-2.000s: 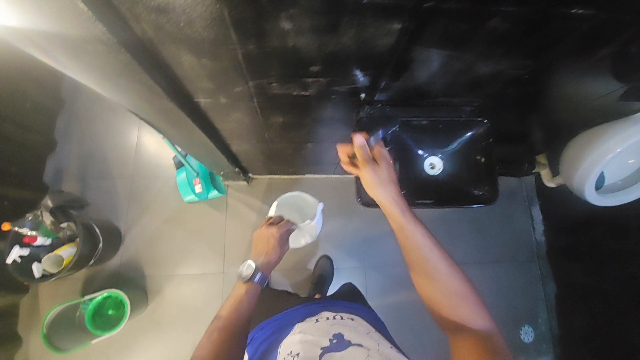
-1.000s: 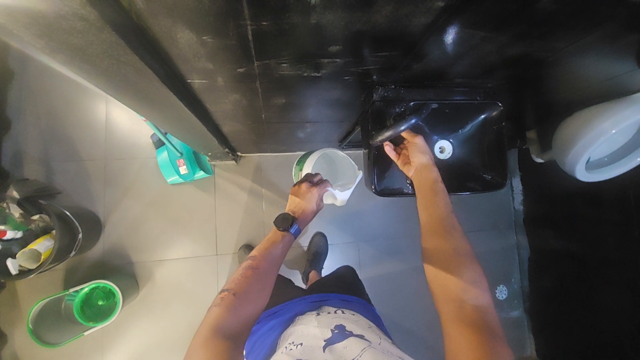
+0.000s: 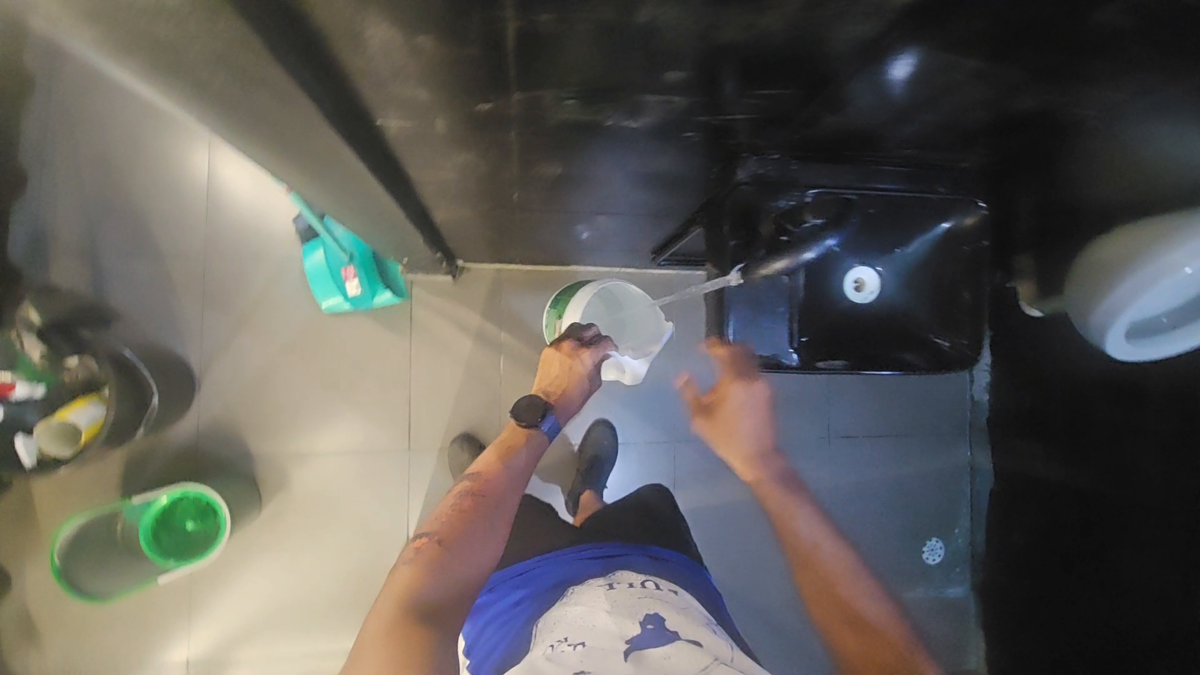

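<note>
My left hand [image 3: 574, 368] grips the near rim of a white plastic bucket [image 3: 614, 314] together with a white cloth [image 3: 633, 364] hanging over that rim. A stream of water [image 3: 698, 287] runs from the black faucet [image 3: 797, 255] into the bucket. The faucet stands over a black sink [image 3: 909, 309] with a white drain [image 3: 862, 284]. My right hand [image 3: 733, 405], blurred, is raised right of the bucket, in front of the sink's near left corner, its fingers apart and nothing in them.
A teal dustpan [image 3: 349, 272] stands by the wall's end. At the left are a black bucket [image 3: 141, 389] of cleaning bottles and a green-rimmed mop bucket [image 3: 141, 542]. A white toilet or urinal bowl [image 3: 1139, 291] is at the right. A floor drain [image 3: 933, 550] lies at the lower right.
My right hand has come away from the faucet toward me. Water now visibly runs into the bucket, which my left hand has moved nearer the sink since the oldest frame.
</note>
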